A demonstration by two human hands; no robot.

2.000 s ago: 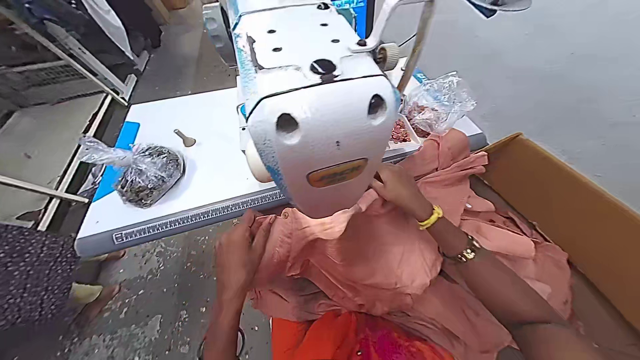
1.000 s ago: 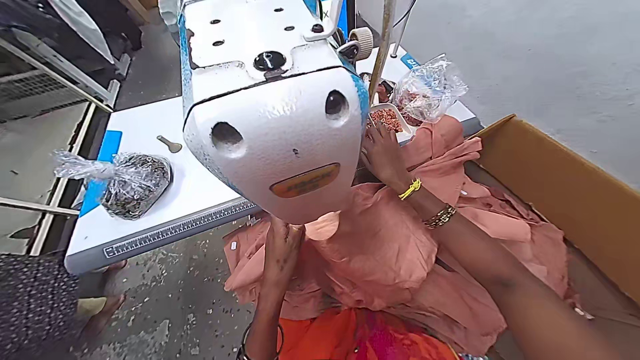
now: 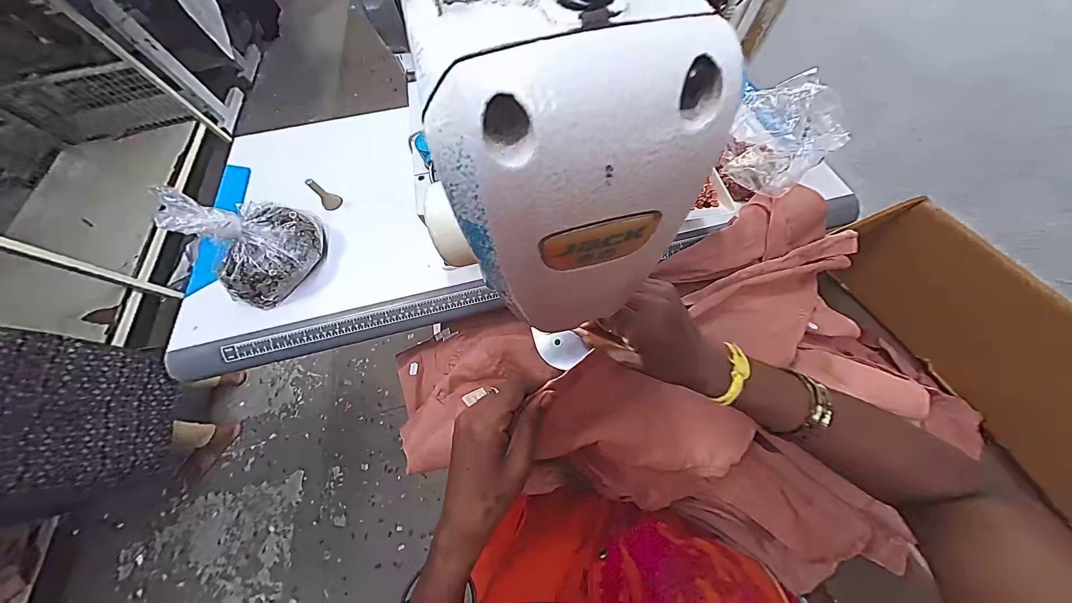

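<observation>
A white Jack sewing-type machine (image 3: 586,167) with blue edging fills the upper middle. Salmon-coloured fabric (image 3: 662,419) lies bunched below it and over my lap. My left hand (image 3: 494,444) grips a fold of this cloth, thumb against the fingers, left of the machine's small white lower part (image 3: 559,347). Close under the machine head, my right hand (image 3: 662,331) has its fingers bent together at the cloth; the machine partly covers the fingertips, so what they hold cannot be told. Behind the machine, at the right, a white tray (image 3: 722,201) contains small reddish pieces.
A tied plastic bag of dark small parts (image 3: 272,255) lies on the white table (image 3: 360,251), near a small spoon-like tool (image 3: 324,195). A clear plastic bag (image 3: 791,126) stands behind the tray. A cardboard box (image 3: 963,318) borders the right side. Another person's patterned garment (image 3: 84,410) shows at left.
My right hand has come from the tray of reddish pieces back to beneath the machine head. My left hand has moved off the machine's lower edge onto the cloth. The view has moved closer to the machine.
</observation>
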